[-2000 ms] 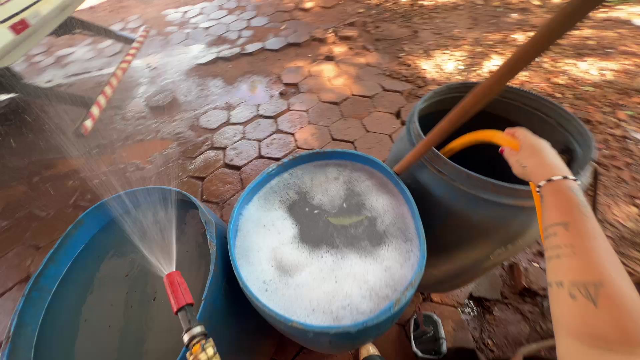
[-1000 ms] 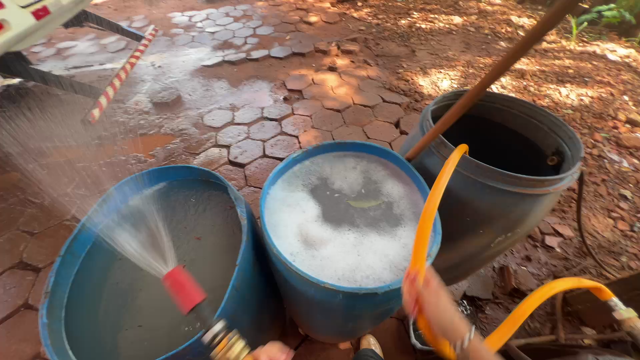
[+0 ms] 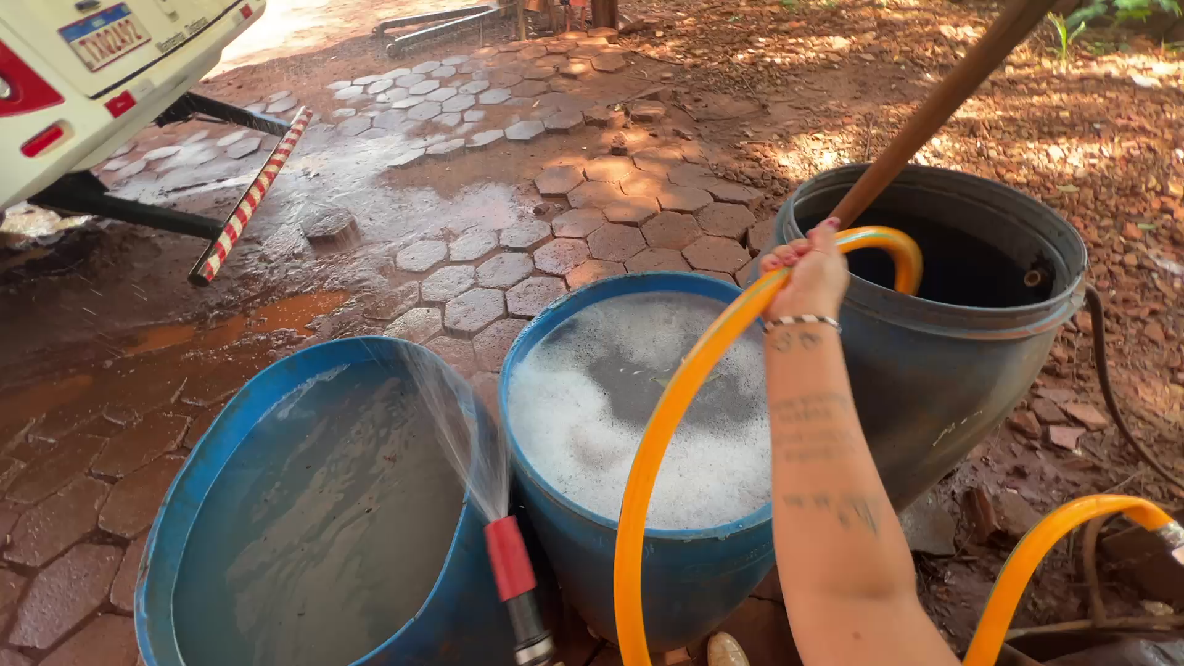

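Observation:
My right hand [image 3: 807, 273] is closed around a yellow-orange hose [image 3: 643, 472] at the near left rim of the dark barrel [image 3: 980, 324]; the hose end curves over into that barrel. A wooden pole [image 3: 934, 111] slants up from behind the hand; whether the fingers also touch it is hidden. At the bottom middle, a spray nozzle with a red tip [image 3: 510, 558] sends water up and left over the left blue barrel [image 3: 185, 481], which holds murky water. My left hand is out of frame. The middle blue barrel [image 3: 532, 324] holds water topped with white foam.
A white vehicle [image 3: 55, 92] stands at the upper left, with a red-and-white striped bar [image 3: 250, 199] behind it. Wet hexagonal pavers [image 3: 476, 310] and reddish mud surround the barrels. Another stretch of yellow-orange hose [image 3: 1045, 555] with a metal fitting lies at the lower right.
My right hand has moved up from beside the middle barrel to the dark barrel, and the hose now bends into it. The nozzle has moved right and lower; my left hand has left the view.

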